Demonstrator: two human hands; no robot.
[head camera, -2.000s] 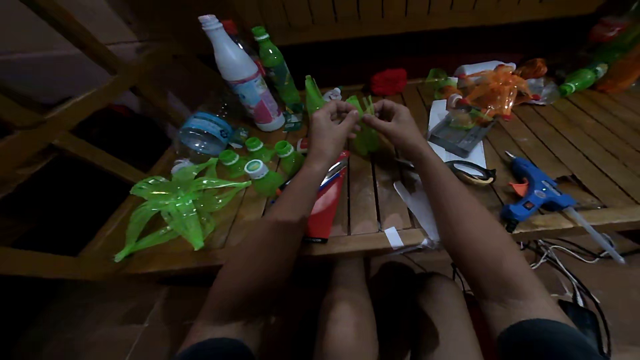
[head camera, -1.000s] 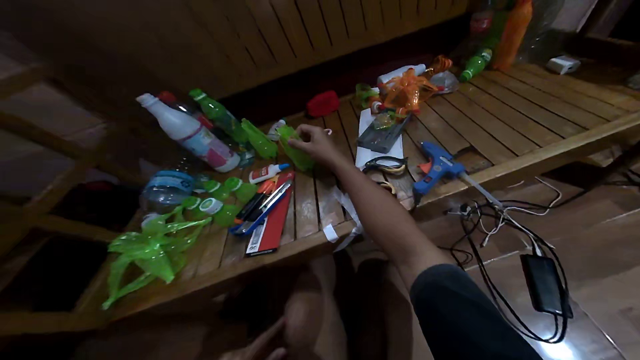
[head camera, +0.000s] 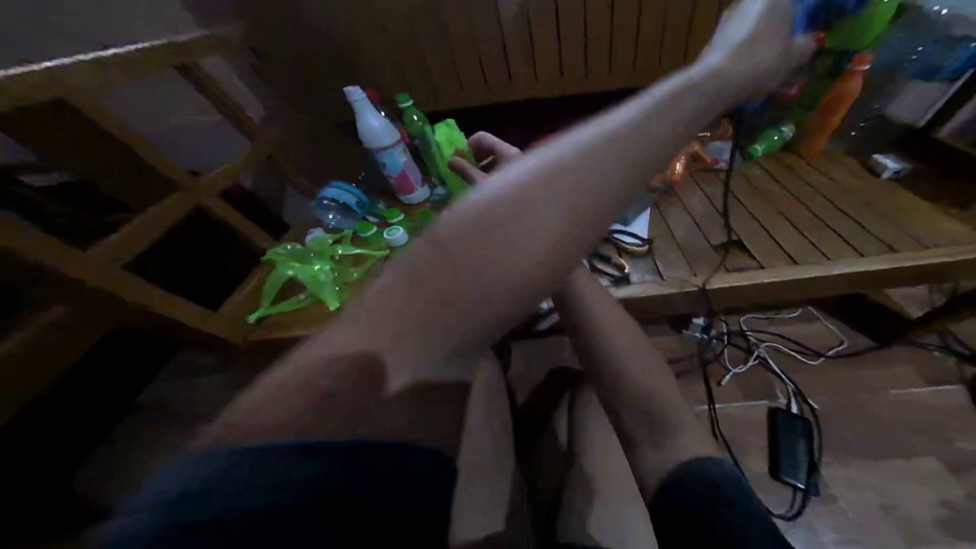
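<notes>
My left arm crosses over the right one toward the upper right. At its end, my left hand (head camera: 762, 38), blurred and near the top edge, is closed on a blue glue gun (head camera: 827, 11), cut by the frame; a dark cord (head camera: 730, 183) hangs below it. Beneath the crossing forearm, my right hand (head camera: 492, 156) holds a bright green cut plastic bottle piece (head camera: 451, 149) beside the green bottle (head camera: 415, 122) and the white bottle (head camera: 389, 152). A green petalled plastic piece (head camera: 313, 271) lies at the bench's left end, near green bottle necks with caps (head camera: 395, 235).
Scissors (head camera: 610, 263) and white paper (head camera: 634, 229) lie near the slatted bench's front edge (head camera: 808, 276). Orange plastic (head camera: 679, 164), an orange bottle (head camera: 835, 107) and a small green bottle (head camera: 772, 141) are at the right. Cables (head camera: 755, 351) and a black power bank (head camera: 791, 448) lie on the floor.
My left hand has gone from low by my legs to the upper right, and the glue gun has left the bench. My right hand has moved left with the green piece.
</notes>
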